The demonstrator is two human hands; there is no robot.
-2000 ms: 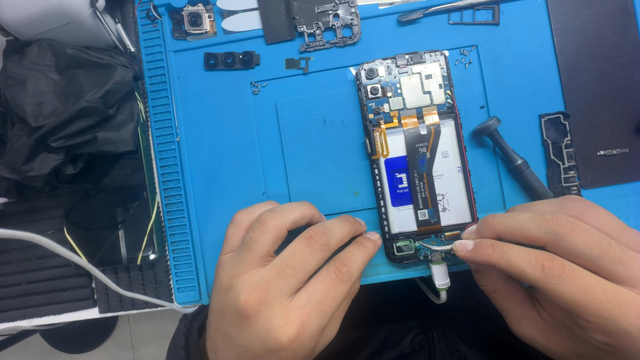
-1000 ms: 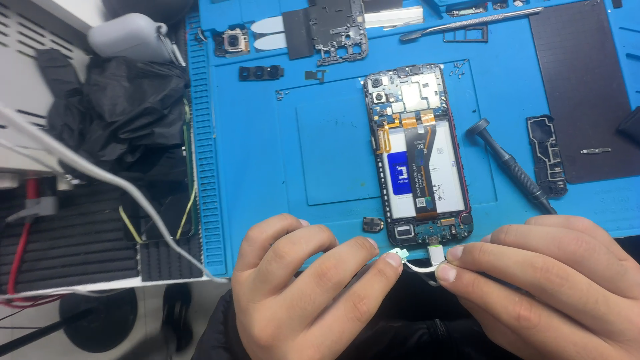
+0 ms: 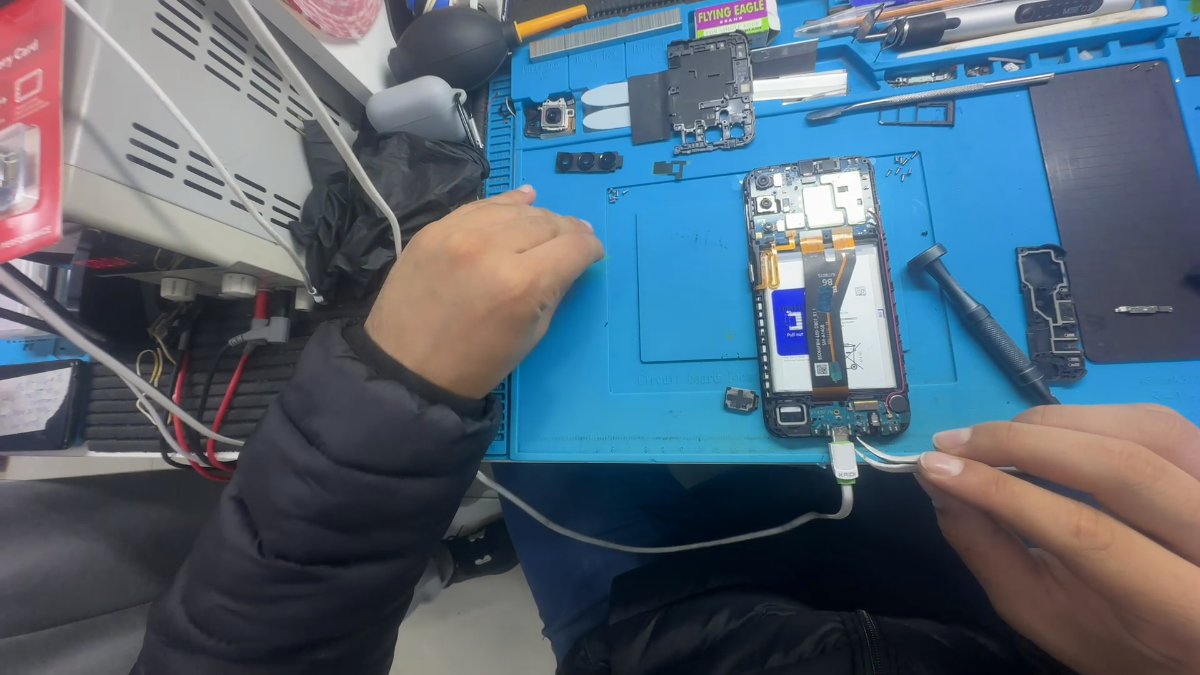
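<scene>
An opened smartphone [image 3: 825, 300] lies on a blue repair mat, its circuit board, battery and flex cable exposed. At its bottom edge a white USB cable plug [image 3: 844, 459] sits at the charging port. My right hand [image 3: 1069, 506], just right of that plug, pinches white tweezers or a thin white tool between thumb and fingers; which one is unclear. My left hand [image 3: 478, 281] is over the mat's left edge, away from the phone, with its fingers curled and its palm hidden; whether it holds anything does not show. A small black part [image 3: 741, 399] lies left of the phone's lower corner.
A dark screwdriver [image 3: 984, 328] and a black plastic phone part [image 3: 1052, 314] lie right of the phone. Above are a metal spudger [image 3: 928, 98], a black frame piece [image 3: 712, 94] and camera modules [image 3: 589, 162]. Loose screws lie nearby. A grey bench power supply [image 3: 187, 122] and cables stand left.
My left hand has moved left, away from the phone's bottom edge. My right hand remains near the plug. The view has shifted and takes in more of the left side.
</scene>
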